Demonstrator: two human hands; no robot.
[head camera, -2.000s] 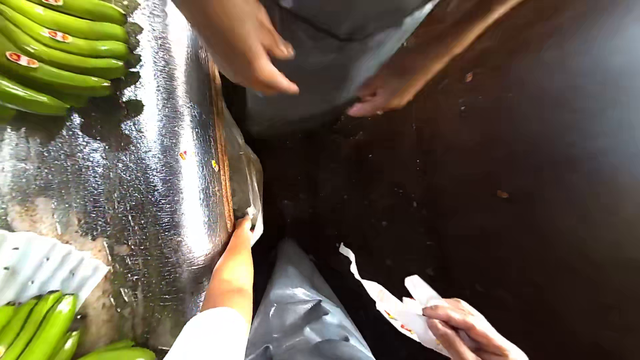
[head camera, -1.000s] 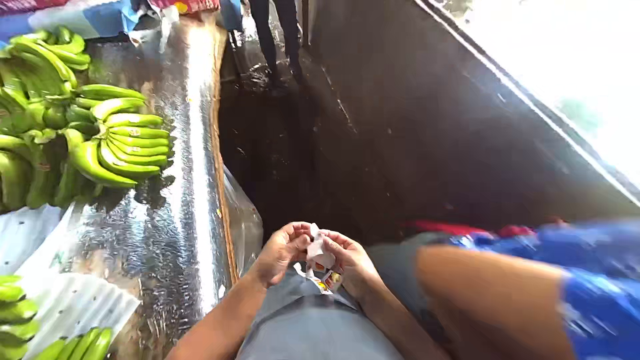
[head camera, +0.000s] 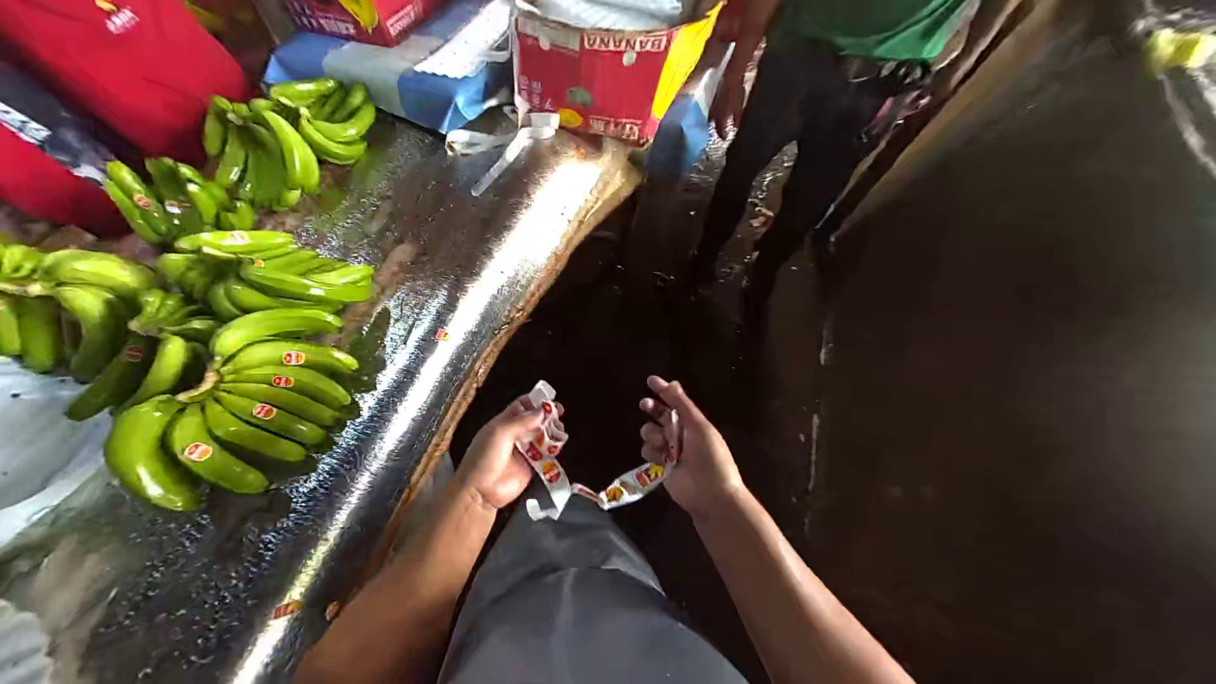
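Observation:
Between my two hands hangs a white backing strip of round fruit stickers (head camera: 619, 490), sagging in a curve. My left hand (head camera: 505, 451) is closed on its bunched end, with a loose tail dangling below. The other end is pinched in the fingers of my right hand (head camera: 692, 446). Both hands are above my lap, right of the table edge. On the wet metal table (head camera: 418, 223) at the left lie several bunches of green bananas; the nearest bunch (head camera: 285, 389) has stickers on some fruits.
A red banana carton (head camera: 594, 81) stands at the table's far end beside a blue and white wrapped box (head camera: 408, 81). Past it stands a person in dark trousers (head camera: 807, 123) and a green top. A few loose stickers lie along the table's rounded edge (head camera: 442, 334).
My hands, together around the strip one second ago, are now apart with it stretched between them. The view has swung strongly. The blue-clothed arm at the right is out of view.

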